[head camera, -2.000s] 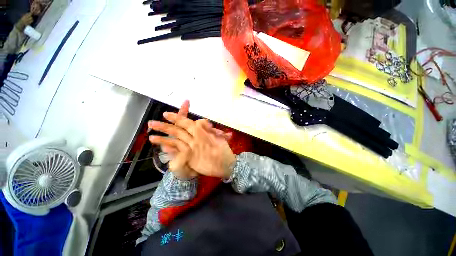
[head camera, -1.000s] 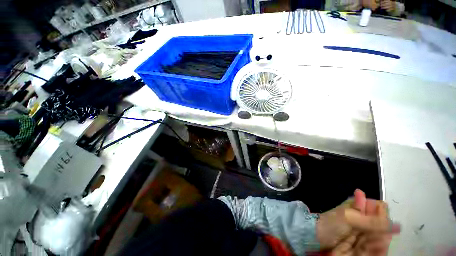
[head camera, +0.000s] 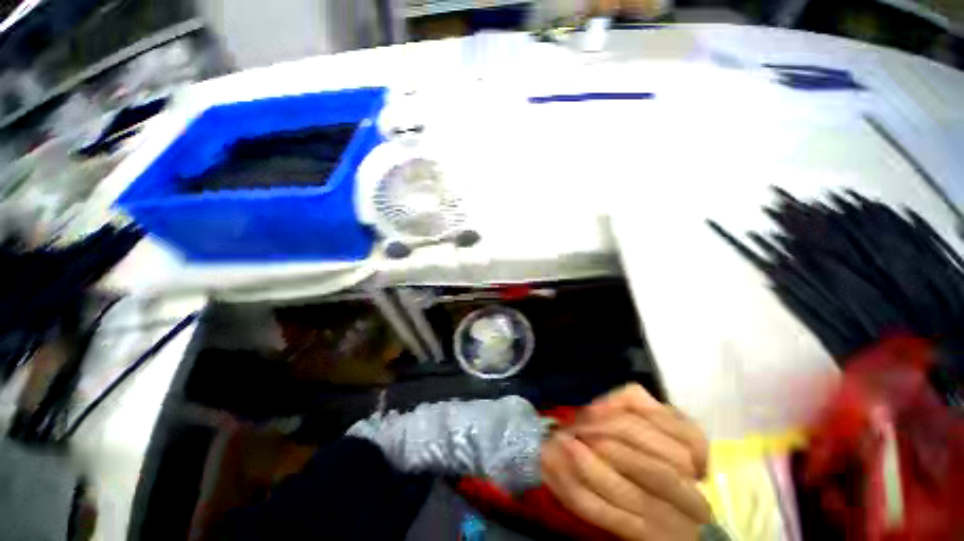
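My left hand (head camera: 638, 413) and my right hand (head camera: 618, 488) are bare and pressed together, fingers folded over each other, at the lower centre right. They are blurred, and no object shows in them. A grey-white oversleeve covers my left forearm. The red plastic bag (head camera: 846, 454) lies to the right of my hands on the white table (head camera: 687, 306). A fanned pile of black straps (head camera: 867, 275) lies above the bag.
A blue bin (head camera: 275, 227) of black pieces and a white fan (head camera: 418, 198) stand at the upper left. A round container (head camera: 494, 341) sits low in the dark gap before my hands. More black straps (head camera: 53, 275) lie at the far left.
The view has swung left, then partly back right. My hands stay together; their fingers were spread and crossed two seconds ago and are now folded.
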